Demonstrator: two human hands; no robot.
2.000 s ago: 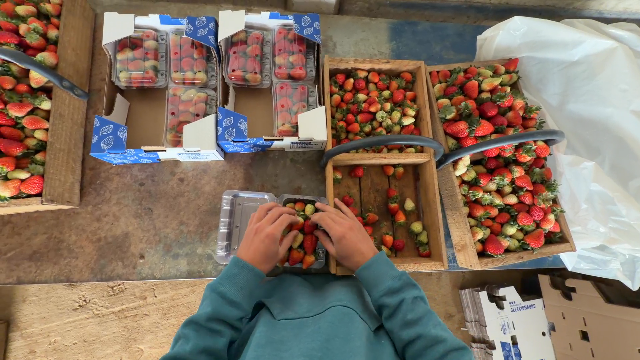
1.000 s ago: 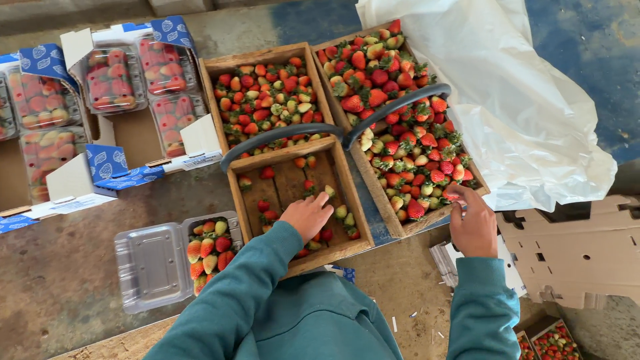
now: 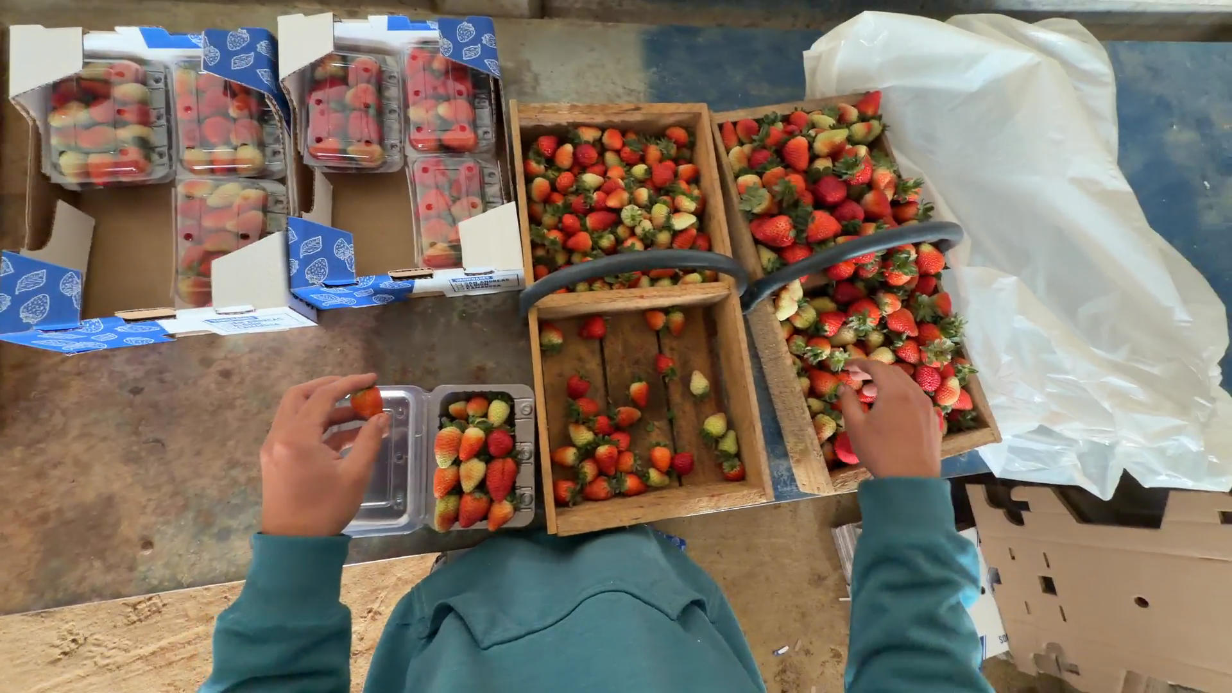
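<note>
My left hand pinches a strawberry between thumb and fingers, above the lid of an open clear plastic clamshell. Rows of strawberries lie in the clamshell's base, just right of that lid. My right hand reaches into the full wooden crate of strawberries at the right; its fingertips are among the fruit, and whether they grip one cannot be told. Between my hands stands a divided wooden crate, its far section full of small strawberries, its near section holding scattered ones.
Two blue and white cardboard trays with closed strawberry clamshells stand at the far left. Dark arched handles rise over the crates. White plastic sheeting lies at the right, and flat brown cardboard is below the table edge.
My left hand has moved from the divided crate's near section to the clamshell and now holds a strawberry. My right hand has moved farther into the right crate. The view has swung left.
</note>
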